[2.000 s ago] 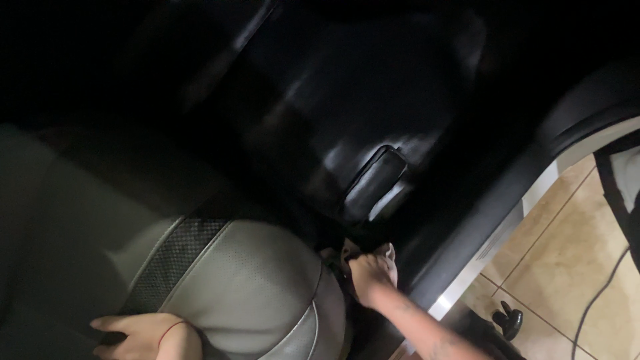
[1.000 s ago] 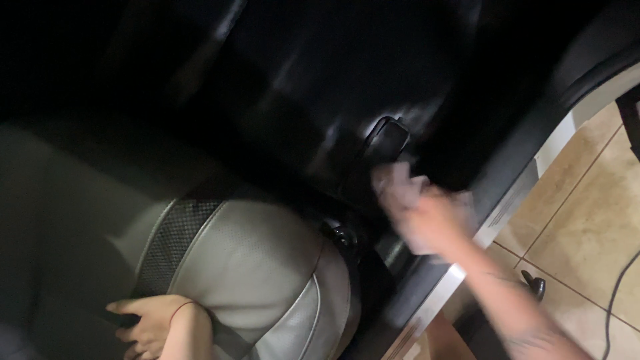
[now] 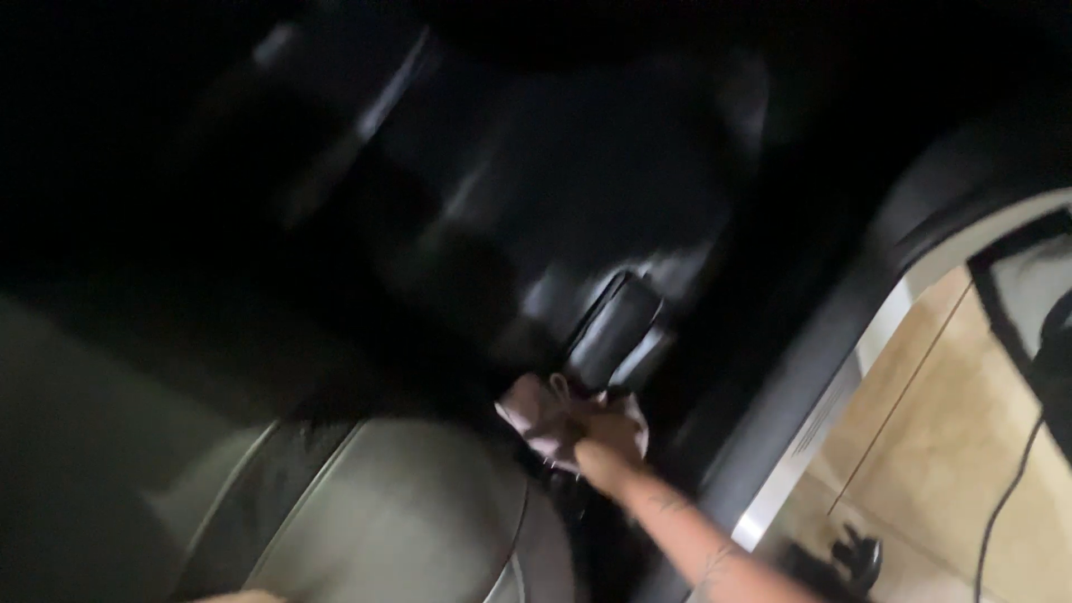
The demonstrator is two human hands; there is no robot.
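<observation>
My right hand (image 3: pixel 607 448) is closed on a pale pinkish cloth (image 3: pixel 536 414), whose folds stick out around the fingers. Hand and cloth are between the front edge of a grey car seat (image 3: pixel 402 511) and a black rectangular piece (image 3: pixel 615 322) on the dark car floor (image 3: pixel 586 184). Only a blurred sliver of my left hand (image 3: pixel 243 597) shows at the bottom edge, over the seat; its fingers are out of sight.
A metal door sill plate (image 3: pixel 791 456) runs along the right side. Beyond it lie a tiled floor (image 3: pixel 913 419), a black cable (image 3: pixel 1001 502) and a small black object (image 3: pixel 856 557).
My right hand, with the cloth, has moved from beside the sill to the gap before the seat. My left hand has mostly slipped out of view at the bottom.
</observation>
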